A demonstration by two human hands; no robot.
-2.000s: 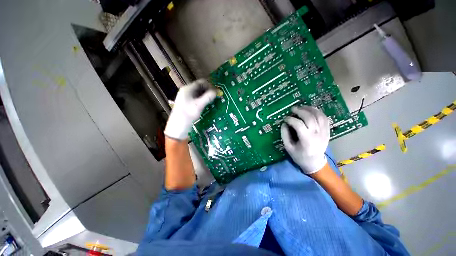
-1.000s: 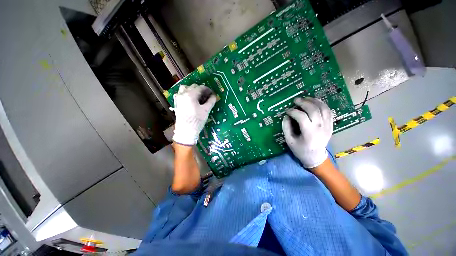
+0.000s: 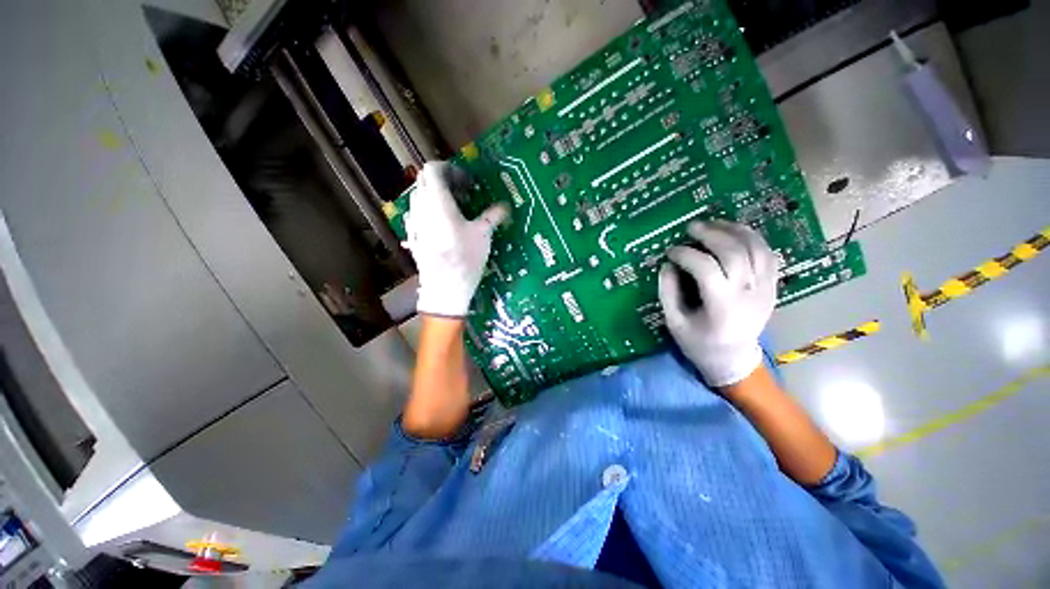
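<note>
A large green circuit board point(image 3: 593, 293) leans at a slant against the front of the wearer's blue coat, its side with pale traces facing up. Small yellow pieces point(image 3: 545, 101) sit along its upper left edge. My left hand point(image 3: 447, 239), in a white glove, lies over the board's left part, thumb apart from the fingers; whether it pinches something small cannot be seen. My right hand point(image 3: 718, 301), in a white glove, rests with bent fingers on the board's lower right part; its fingertips are partly hidden.
The grey machine opening with metal rails point(image 3: 334, 132) lies beyond the board at the left. A pale purple bottle point(image 3: 944, 115) with a narrow tip lies on the right ledge. Yellow-black tape point(image 3: 973, 292) marks the floor at right. A red knob point(image 3: 205, 564) is at the lower left.
The yellow pieces at the board's left edge have come into sight since the first frame. My left hand has shifted up toward that edge, its thumb spreading. My right hand stays on the board.
</note>
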